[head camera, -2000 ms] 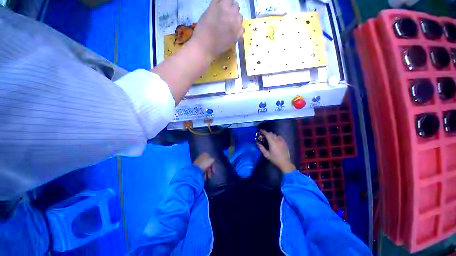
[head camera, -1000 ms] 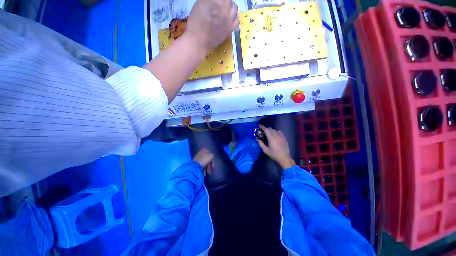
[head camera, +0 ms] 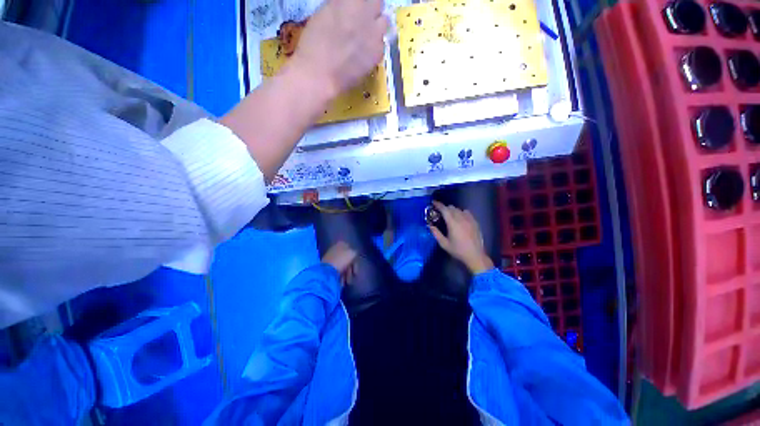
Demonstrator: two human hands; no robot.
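Observation:
My right hand (head camera: 460, 235) rests over my right thigh and holds a small round watch-like unit (head camera: 432, 215) between its fingertips, below the machine's front edge. My left hand (head camera: 341, 260) lies on my left thigh, its fingers curled and partly hidden; whether anything is in it cannot be seen. Another person's hand, in a pale striped sleeve, is over the left yellow plate (head camera: 363, 98) of the white machine (head camera: 383, 155). A brown-orange fixture (head camera: 289, 37) sits at that plate's back left. The right yellow plate (head camera: 472, 52) carries no unit.
A pink-red foam tray (head camera: 685, 237) stands on the right, its upper pockets holding dark round units. A darker red grid tray (head camera: 546, 212) lies low, right of my knees. The red emergency stop (head camera: 498, 152) is on the front panel. A blue stool (head camera: 152, 354) stands at lower left.
The view has shifted slightly, so the machine sits higher in the picture. The other person's hand stays over the left plate. My hands keep nearly the same pose.

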